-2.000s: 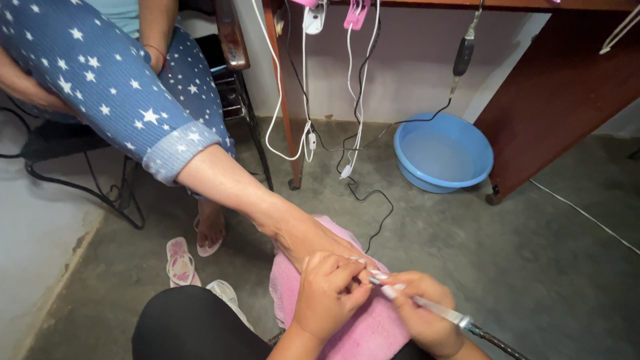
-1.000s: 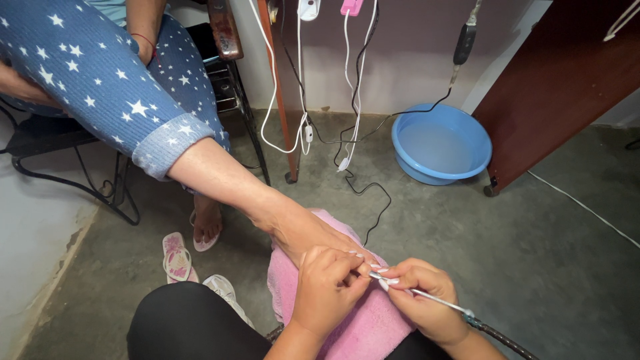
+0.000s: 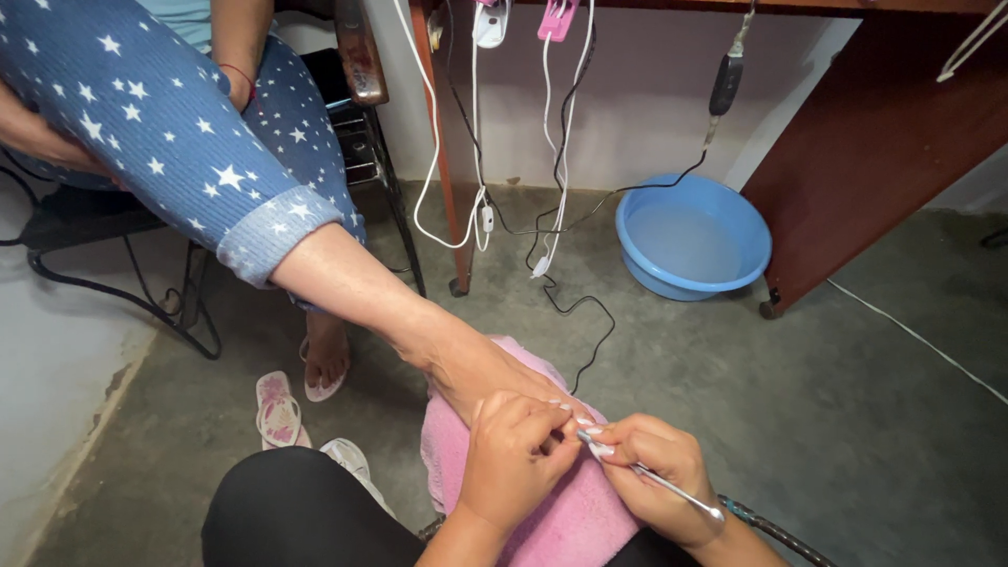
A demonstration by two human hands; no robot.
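Note:
A seated person's bare foot [image 3: 480, 366] rests on a pink towel [image 3: 579, 516] laid over my lap. My left hand [image 3: 516, 457] is at the front of this foot, its fingers and thumb pinched around a toe. From the lower right, my right hand [image 3: 661, 472] grips a thin metal cuticle pusher [image 3: 681, 494], one end at the toes beside my left fingertips, the other sticking out below my palm. The exact contact of the tip with the nail is too small to tell.
A blue plastic basin [image 3: 693, 236] of cloudy water stands by the wooden desk's side panel [image 3: 882, 150]. White and black cables hang down to the floor. Flip-flops [image 3: 278, 413] lie left of my knee [image 3: 291, 512]; the person's other foot [image 3: 325, 350] is behind them.
My right hand has shifted its hold on the metal tool, whose outer end now points more steeply down. My left hand stays at the toes.

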